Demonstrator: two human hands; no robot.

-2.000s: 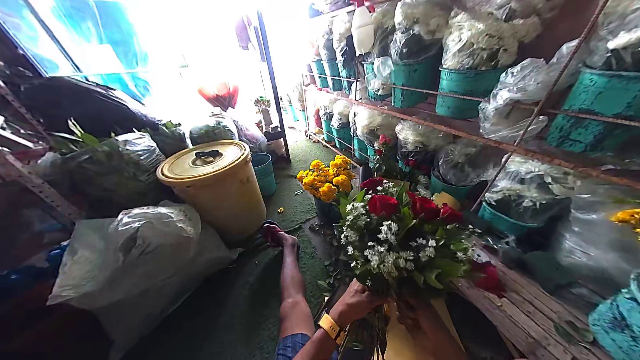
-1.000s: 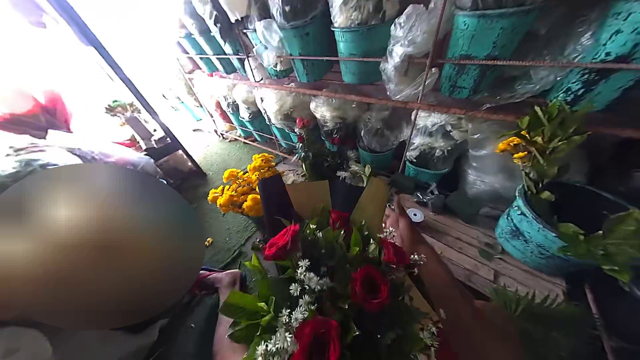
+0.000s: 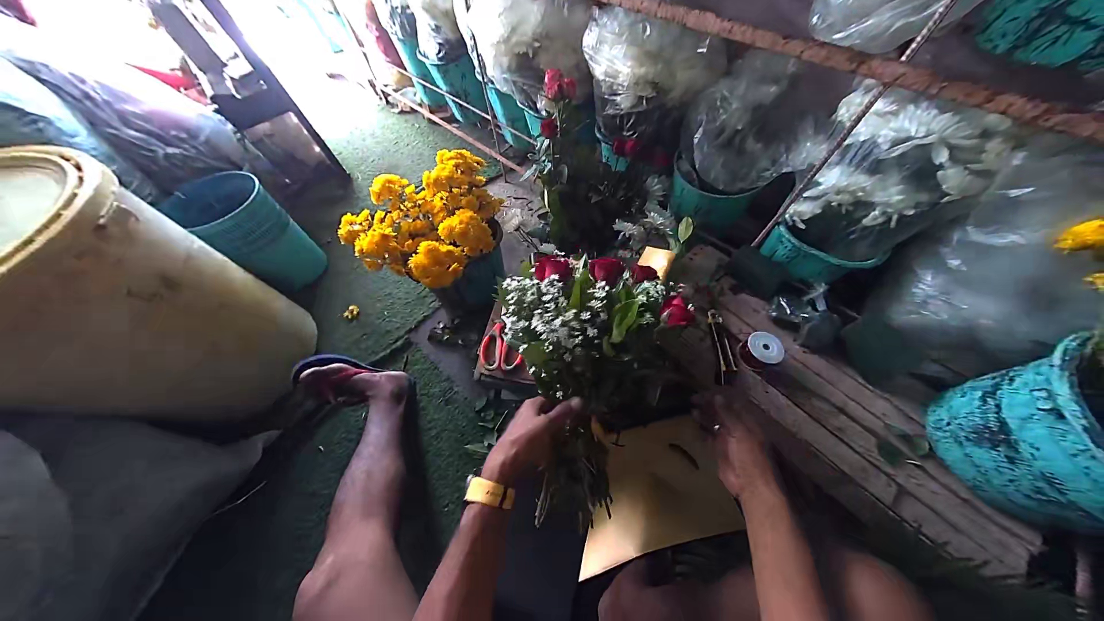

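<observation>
My left hand point(image 3: 539, 431), below a yellow wrist strap, is closed around the stems of a bouquet of red roses and small white flowers point(image 3: 573, 315). The flower heads point away from me and the cut stems toward me. My right hand point(image 3: 729, 435) is at the right, by the upper edge of a sheet of golden-brown wrapping paper point(image 3: 660, 483); its fingertips are in shadow, so its grip is unclear. Dark wrapping paper point(image 3: 539, 552) lies left of the golden sheet. Red-handled scissors point(image 3: 498, 349) lie just left of the bouquet.
A ribbon spool point(image 3: 765, 348) sits on the wooden planks point(image 3: 828, 414) at right. Beyond the bouquet stand a bucket of yellow flowers point(image 3: 431, 224) and teal buckets point(image 3: 711, 198) of wrapped white flowers. A large cream barrel point(image 3: 147, 302) is at left, a teal-painted bucket point(image 3: 1018, 431) at right.
The bouquet, close to the camera a second ago, is now lower and farther away, with its stems toward me. My right hand, then beside the flowers, is now by the golden paper.
</observation>
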